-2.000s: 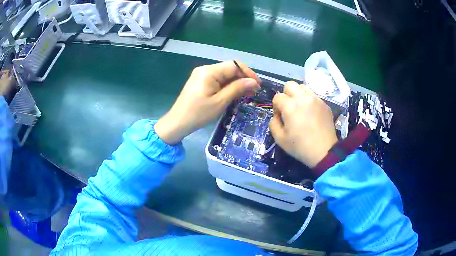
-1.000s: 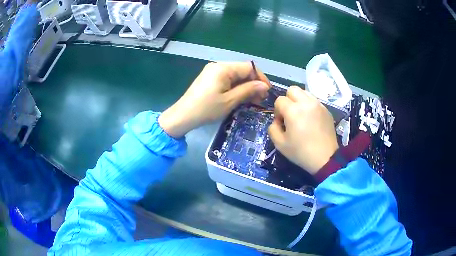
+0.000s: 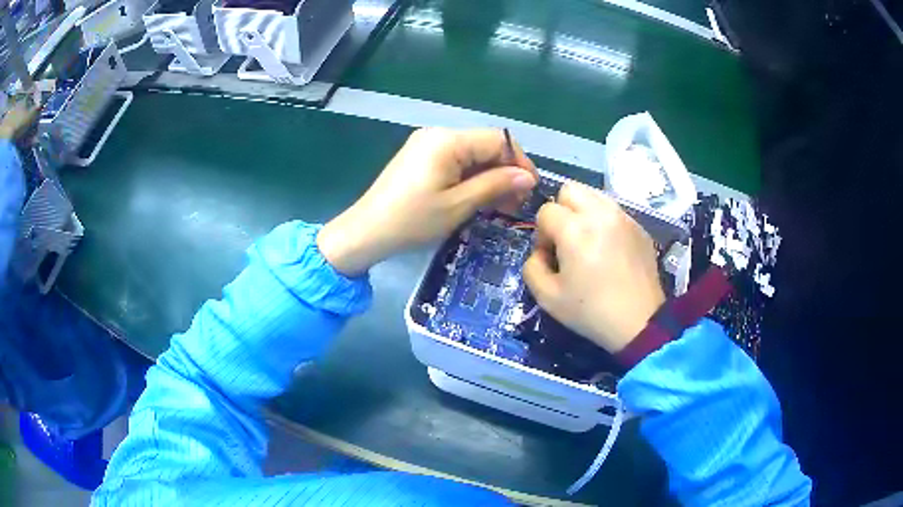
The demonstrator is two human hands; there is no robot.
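The white housing (image 3: 495,376) stands open side up on the green bench, dark inside. A blue circuit board (image 3: 473,292) fills its left part. My left hand (image 3: 441,193) is over the housing's back left edge, thumb and index finger closed on a thin dark strand (image 3: 508,145) whose upper end sticks up. My right hand (image 3: 599,267) is over the middle of the housing with its fingers curled down and the fingertips hidden, so its hold cannot be told. Orange and red wires (image 3: 515,224) show between the hands. A white cable (image 3: 601,451) hangs from the front right corner.
A white tub with white contents (image 3: 642,163) stands behind the housing. White flakes (image 3: 748,238) lie on a black patch at the right. Several white units with brackets (image 3: 282,40) stand at the back left. Another person's hand (image 3: 18,117) is at the far left. Black sheeting hangs right.
My left hand has moved slightly right, with the dark strand more upright. My right hand has shifted slightly. The other person's arm at the left rose and is lower again.
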